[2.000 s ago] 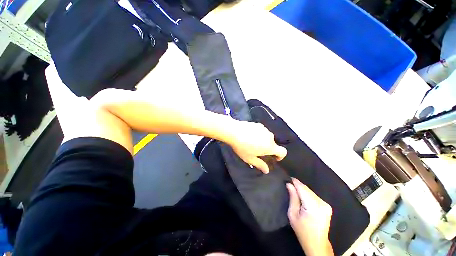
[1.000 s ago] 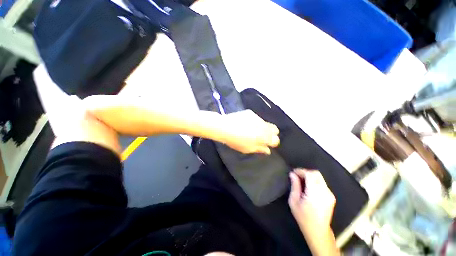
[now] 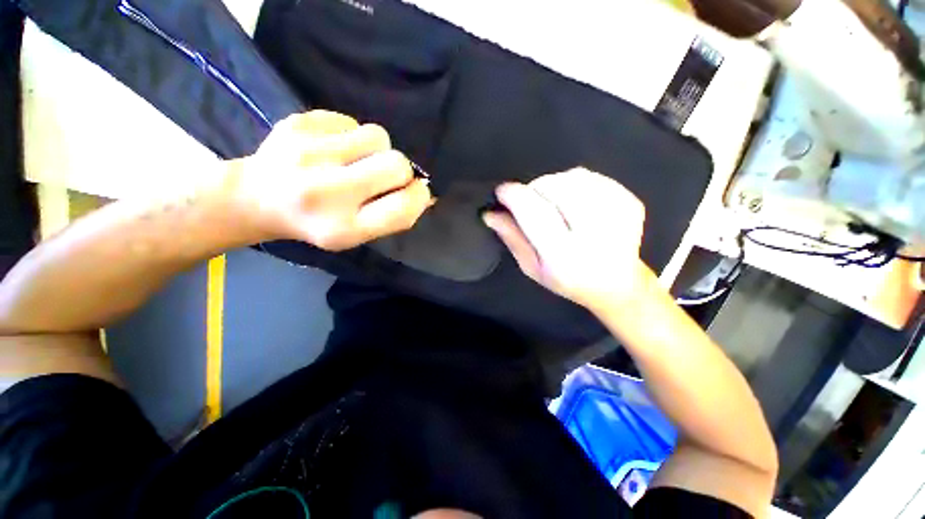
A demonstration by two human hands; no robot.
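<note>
A large black bag panel [image 3: 568, 132] with rounded corners lies across the table edge in front of me. A dark grey strip with a pale zipper line [image 3: 188, 76] runs from the upper left under my left hand, and its rounded end lies on the panel. My left hand [image 3: 340, 182] is closed on the strip; a small pale tip shows at its fingers. My right hand [image 3: 568, 228] pinches a small dark bit at the strip's end between thumb and fingers. What each hand's fingertips hold is partly hidden.
The white sewing machine [image 3: 811, 142] stands at the right, with black cables [image 3: 822, 243] below it. A blue plastic bin [image 3: 609, 416] is low beside me. The pale table [image 3: 81, 132] shows at the left, above grey floor with a yellow line [image 3: 214, 335].
The view has turned and moved closer to the panel and machine. Both hands are now close together at the strip's rounded end. The low blue bin has come into view.
</note>
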